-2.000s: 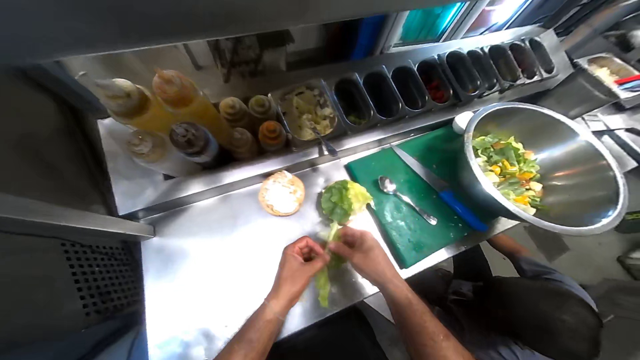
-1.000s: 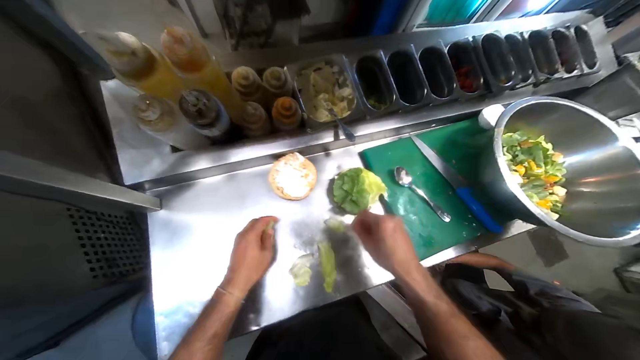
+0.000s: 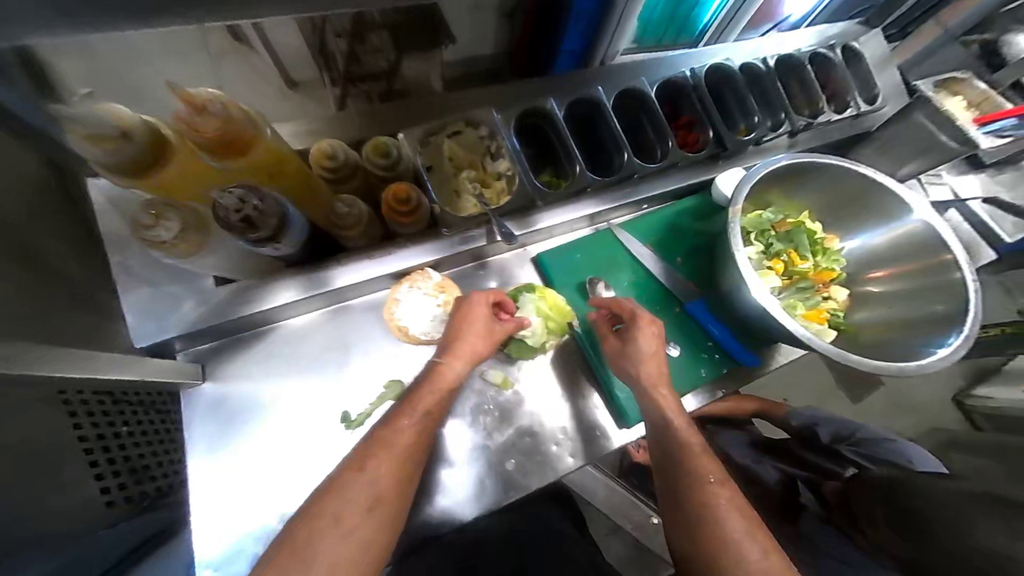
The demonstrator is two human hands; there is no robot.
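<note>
My left hand (image 3: pixel 482 324) has its fingertips on pale lettuce at the left side of the lettuce pile (image 3: pixel 540 320), which covers what lies beneath it. Left of that hand lies a bun half (image 3: pixel 419 307) with a white spread. My right hand (image 3: pixel 628 336) is over the left part of the green cutting board (image 3: pixel 688 232), its fingers bent above the metal spoon (image 3: pixel 598 288); whether it touches the spoon is unclear. A small lettuce piece (image 3: pixel 498 378) lies below the pile, and a longer strip (image 3: pixel 373 404) is left of my left forearm.
A blue-handled knife (image 3: pixel 684 292) lies on the board beside a large steel bowl (image 3: pixel 860 268) of salad. Squeeze bottles (image 3: pixel 264 212) and metal food containers (image 3: pixel 592 140) line the raised back shelf. A person's arm (image 3: pixel 740 406) is at the lower right, below the counter edge.
My left hand has moved right onto the lettuce pile, and my right hand has moved over the spoon and board. Lettuce strips lay between my hands a second ago; one now lies farther left.
</note>
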